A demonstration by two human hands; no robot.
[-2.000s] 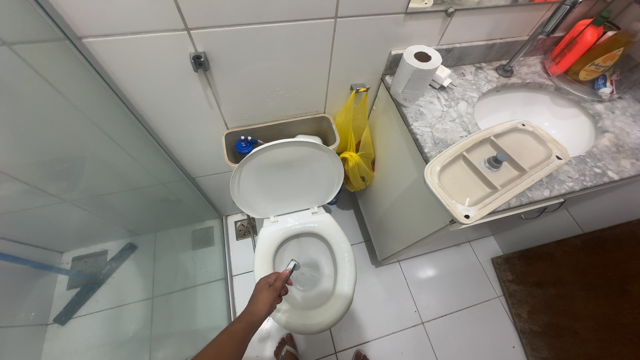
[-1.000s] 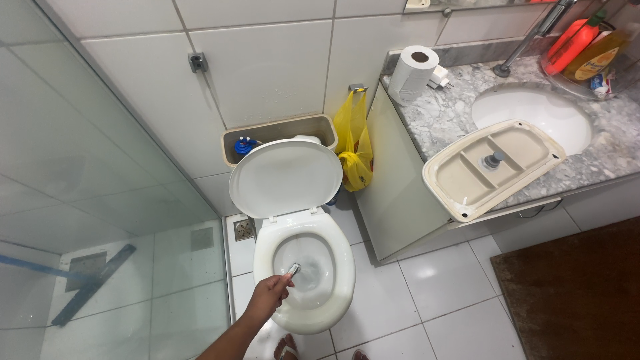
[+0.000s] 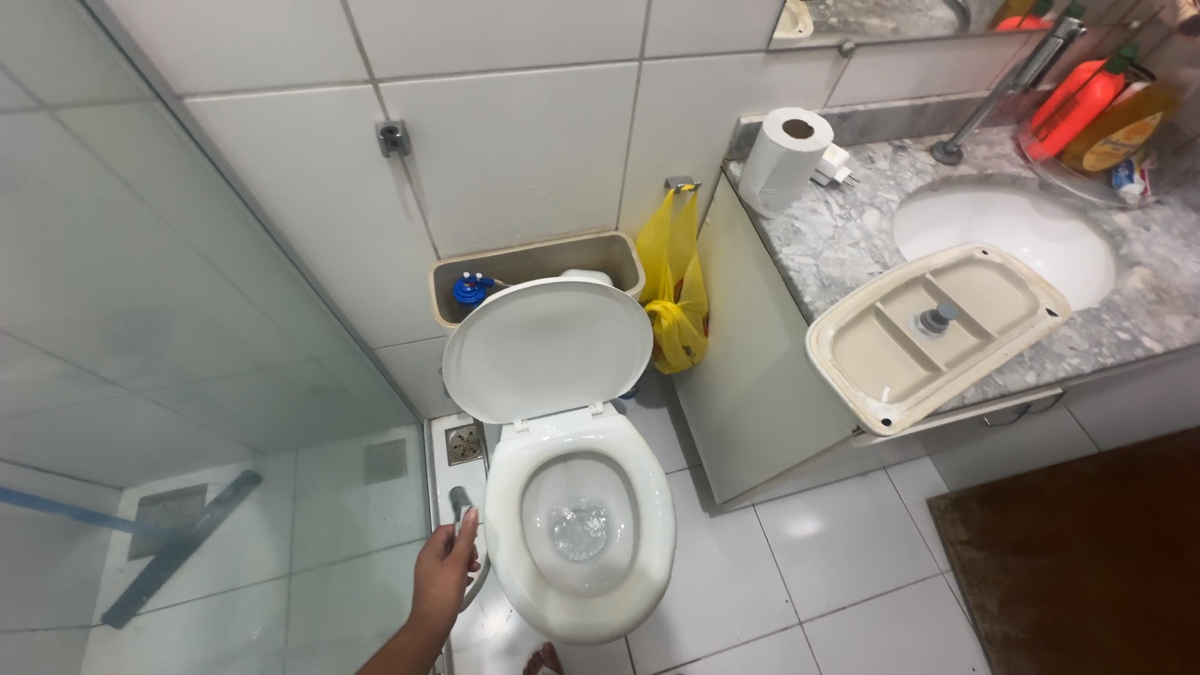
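Note:
My left hand [image 3: 444, 566] grips a small handheld bidet sprayer [image 3: 459, 503] just left of the toilet bowl, with its hose curving down beside the bowl. Water ripples in the white toilet bowl [image 3: 580, 530], whose seat is down and whose lid [image 3: 548, 350] stands raised against the cistern. The open beige cistern [image 3: 536, 253] shows a blue-capped valve [image 3: 469, 288] inside. Its upturned beige tank lid [image 3: 848, 361], with a grey push-button part [image 3: 935, 320] in the middle, lies partly over the sink. My right hand is out of view.
A glass shower panel [image 3: 234, 244] stands at left, a blue squeegee [image 3: 183, 548] behind it. A yellow plastic bag [image 3: 677, 319] hangs by the vanity. The marble counter [image 3: 834, 244] bears a paper roll [image 3: 786, 159], a white plug adapter [image 3: 832, 167] and bottles. A brown wooden surface [image 3: 1087, 553] is at lower right.
My left hand has moved with the sprayer from over the bowl to the left of it. The bowl water now looks more rippled.

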